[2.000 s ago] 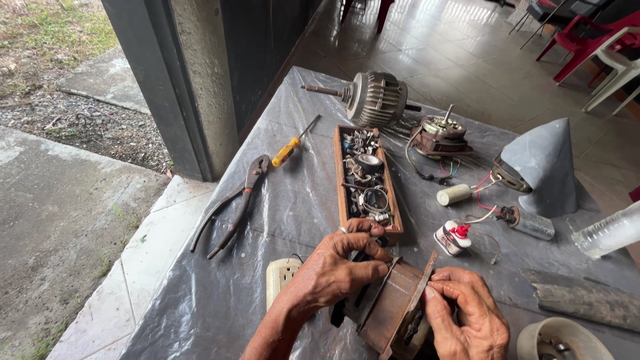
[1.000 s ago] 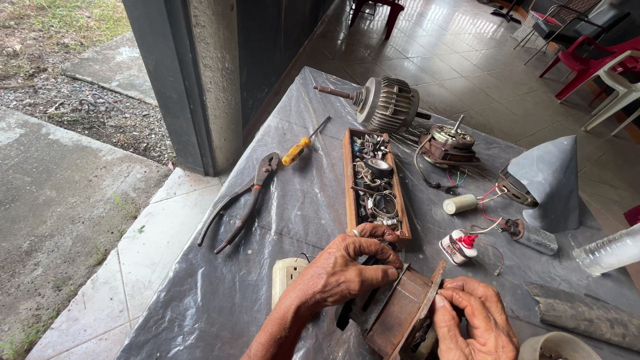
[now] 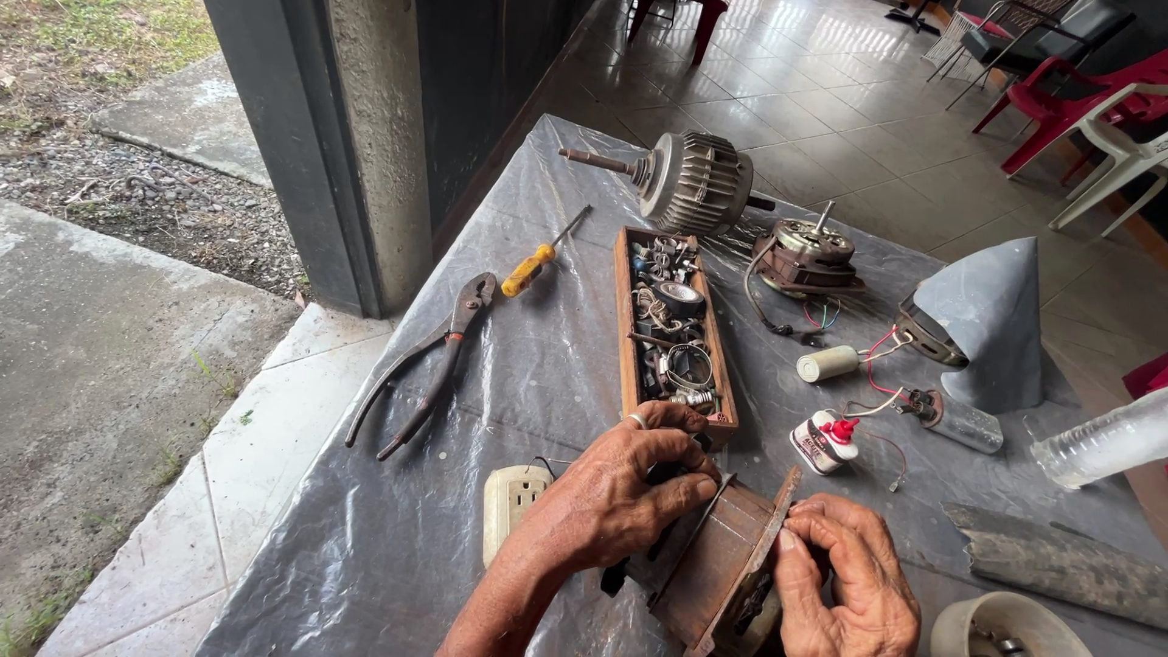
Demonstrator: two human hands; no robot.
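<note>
A rusty metal motor core (image 3: 716, 557) with flat end plates lies at the bottom centre of the head view, between both hands. My left hand (image 3: 620, 497), with a ring on one finger, grips its left side near a dark part; the fingertips are partly hidden. My right hand (image 3: 844, 575) pinches the edge of the right plate between thumb and fingers. Just beyond my left hand stands a wooden box (image 3: 626, 319) of small parts, clamps and cords. A beige electrical outlet (image 3: 511, 506) lies beside my left wrist.
Slip-joint pliers (image 3: 453, 338) and a yellow-handled screwdriver (image 3: 529, 269) lie left of the box. Behind it are a finned motor (image 3: 698, 182) and a smaller motor (image 3: 808, 255). At right are an oil bottle (image 3: 823, 443), a capacitor (image 3: 826, 363), a grey cone-shaped piece (image 3: 990, 319) and a cup (image 3: 1004, 630).
Both hands stay on the motor core, with little plain movement of the fingers. The view has shifted slightly.
</note>
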